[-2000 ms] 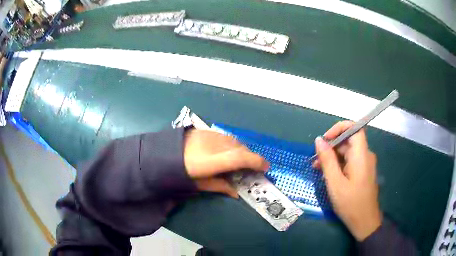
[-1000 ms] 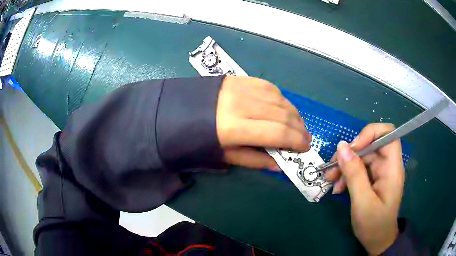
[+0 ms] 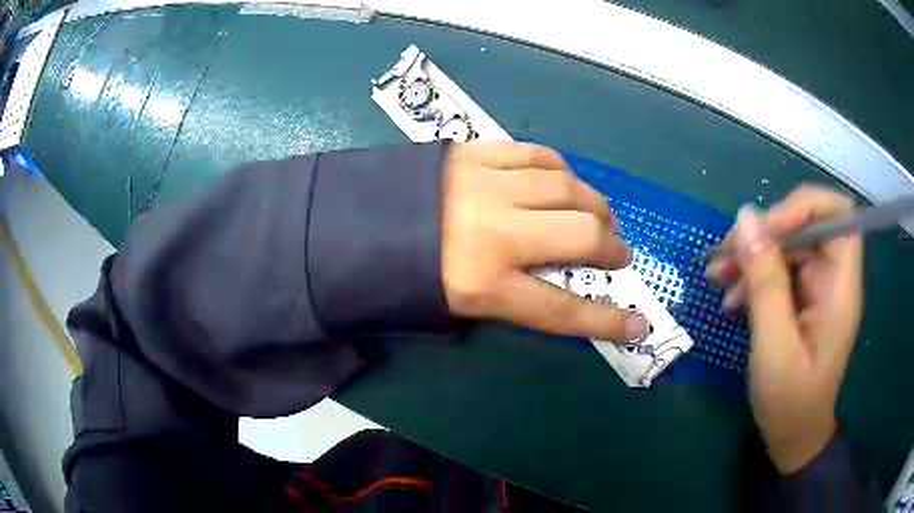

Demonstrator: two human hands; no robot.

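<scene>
A pale silver-grey fixture strip [image 3: 647, 358] lies diagonally on the dark green bench, with round units in its seats at both ends. My left hand [image 3: 541, 240] lies over its middle and holds it, with a fingertip on the round unit near the lower right end. The blue carrier sheet [image 3: 692, 263] with rows of tiny pale dots lies beside and partly behind the strip. My right hand [image 3: 797, 321], slightly blurred, holds grey tweezers [image 3: 852, 222] like a pen over the sheet's right part. The tweezers' tips are blurred.
A long white rail [image 3: 601, 62] curves across the back of the dark green bench [image 3: 451, 421]. A translucent strip [image 3: 301, 12] lies along the rail. A white perforated tray edge [image 3: 30, 80] with a blue corner is at the far left.
The right hand and tweezers have moved from the round unit at the strip's lower end, up and right over the blue sheet. The left fingers have spread, one now on that unit.
</scene>
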